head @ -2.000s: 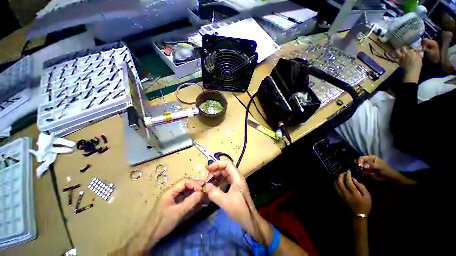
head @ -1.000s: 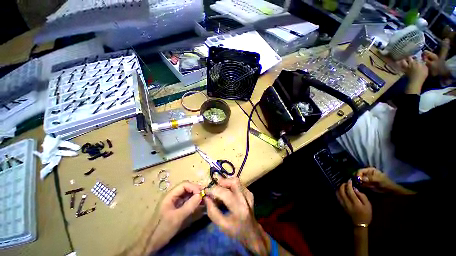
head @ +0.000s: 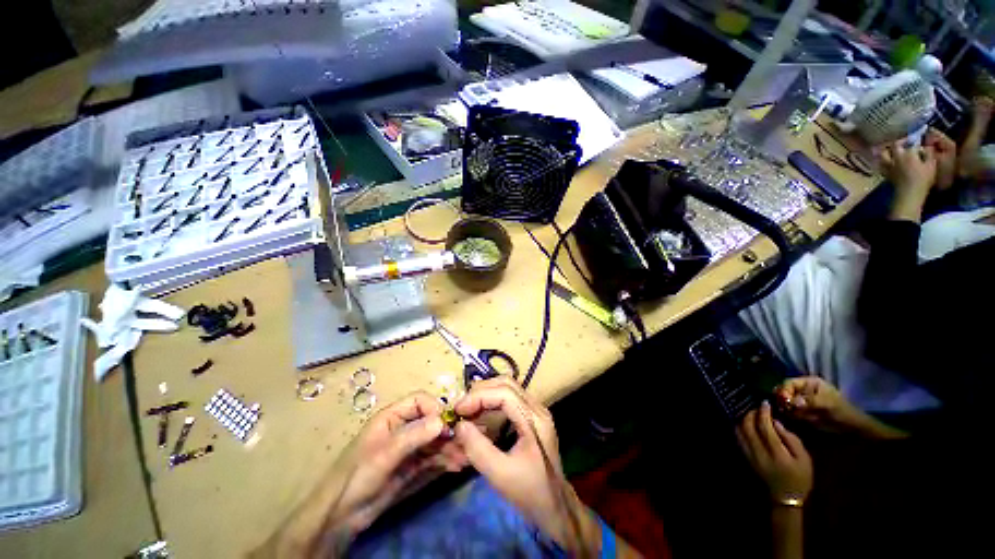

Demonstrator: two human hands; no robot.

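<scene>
A tiny dark and yellow assembly (head: 448, 417) is held between the fingertips of both hands, above the front edge of the board. My left hand (head: 395, 442) grips it from the left by thumb and forefinger. My right hand (head: 511, 437) meets it from the right with its fingertips. The fingers hide most of the piece. Scissors (head: 477, 356) lie just behind my right hand, blades pointing to the back left. Several thin metal rings (head: 362, 379) lie on the board behind my left hand.
A metal fixture (head: 366, 322) with a white tube stands behind the rings, beside a round tub (head: 478, 249). A black fan (head: 522, 164), soldering station (head: 638, 232) and cable stand rightward. Blister trays (head: 213, 207), a white glove (head: 129, 322) and black pieces (head: 222, 319) lie left. People sit at right.
The view has shifted, so the bench things sit slightly lower and further right. Both hands stay together on the small piece, and the fingers have changed position around it.
</scene>
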